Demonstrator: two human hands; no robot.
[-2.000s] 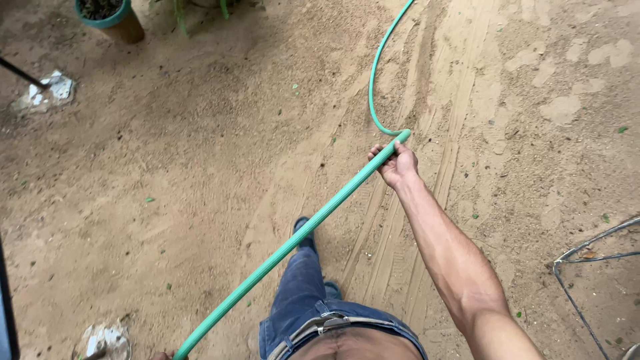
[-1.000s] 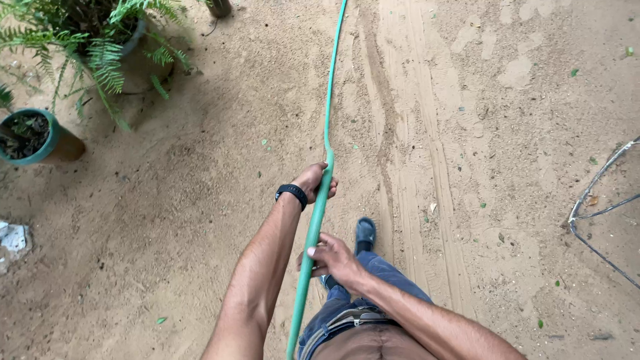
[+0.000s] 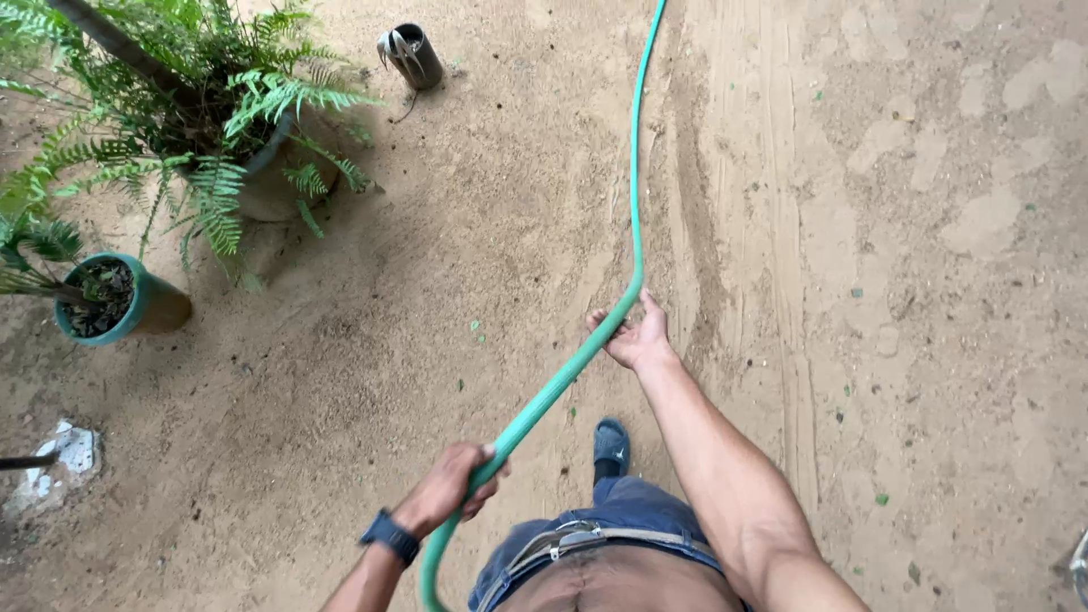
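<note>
A green garden hose [image 3: 552, 387] runs from the top of the view down to the lower middle, where it bends and leaves the frame. Near its lower end my left hand [image 3: 459, 484], with a dark watch on the wrist, is closed around the hose. Further up, my right hand [image 3: 636, 336] supports it from beneath, palm up, with the thumb and fingers on either side and not fully closed. Between the hands the hose is straight and slanted; just beyond my right hand it bends and stretches away over the sandy ground.
At the upper left a large pot [image 3: 285, 174] holds a fern, with a small dark pot [image 3: 416, 59] beside it. Lower down is a teal-rimmed pot [image 3: 127, 297] with a plant. A white patch [image 3: 75, 450] lies at the left. My slippered foot [image 3: 611, 446] is below my right hand.
My left hand, a second ago the farther one on the hose, is now nearer my body, and my right hand is farther out. The view has shifted, showing more of the plants.
</note>
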